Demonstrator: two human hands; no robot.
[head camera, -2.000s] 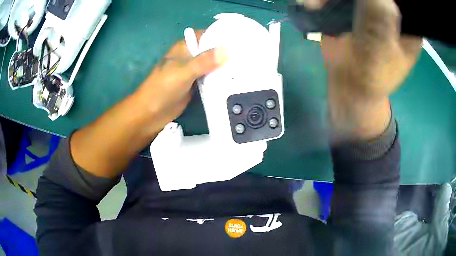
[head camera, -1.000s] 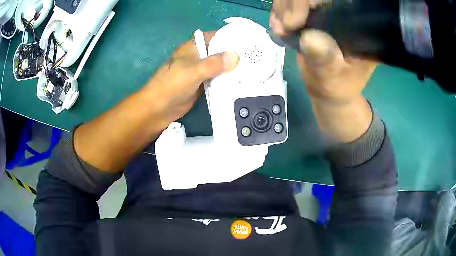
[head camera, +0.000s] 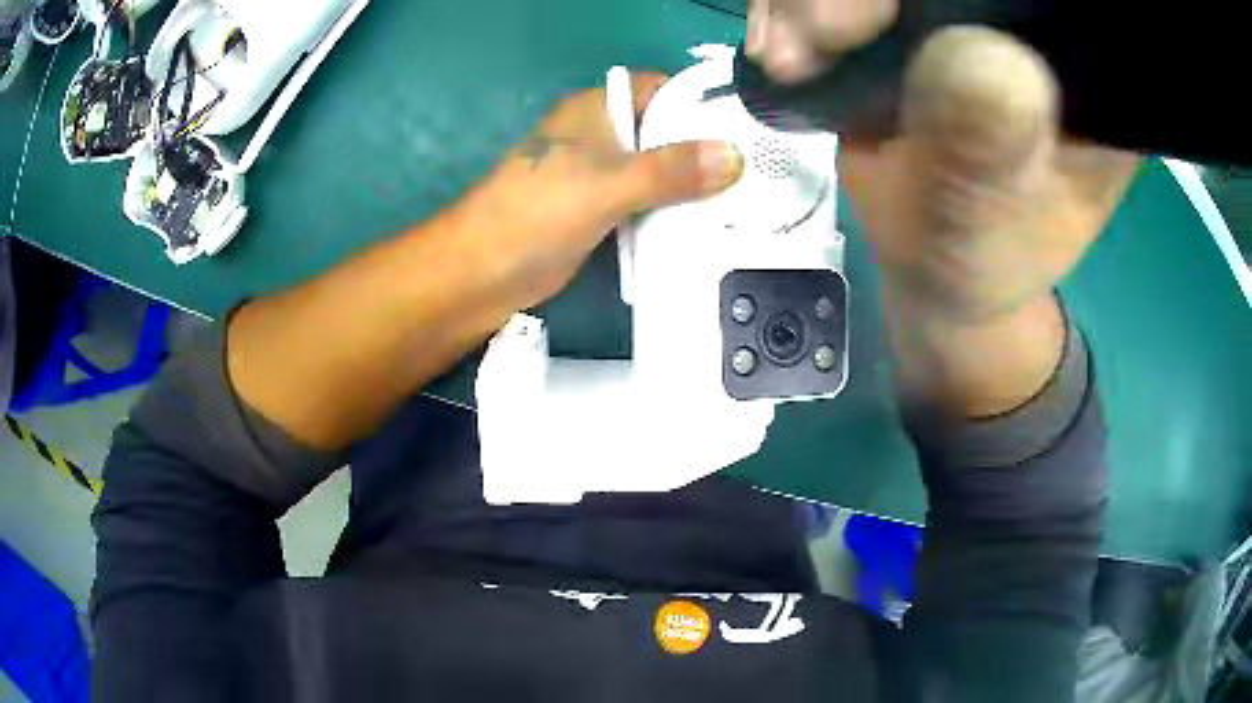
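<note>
A white security camera unit (head camera: 687, 330) lies at the bench's near edge, its black lens panel (head camera: 784, 334) facing up and its L-shaped arm at the lower left. My left hand (head camera: 604, 172) grips the rounded head, thumb beside the speaker grille (head camera: 776, 158). My right hand (head camera: 961, 179), blurred, is wrapped around the black electric screwdriver (head camera: 1126, 76) at the upper right. The driver's front end is at the top of the rounded head. Its tip is hidden or too blurred to see, so contact cannot be told.
Waiting camera units (head camera: 186, 192) with open ends, boards and wires lie at the upper left of the green bench (head camera: 371, 261). Blue stool parts (head camera: 89, 350) show below the bench at left. A grey-white bag-like thing (head camera: 1140, 659) is at the lower right.
The camera unit and my left hand have shifted right in view. My right hand moved the screwdriver in from the upper right to the head's top; its pale label no longer shows.
</note>
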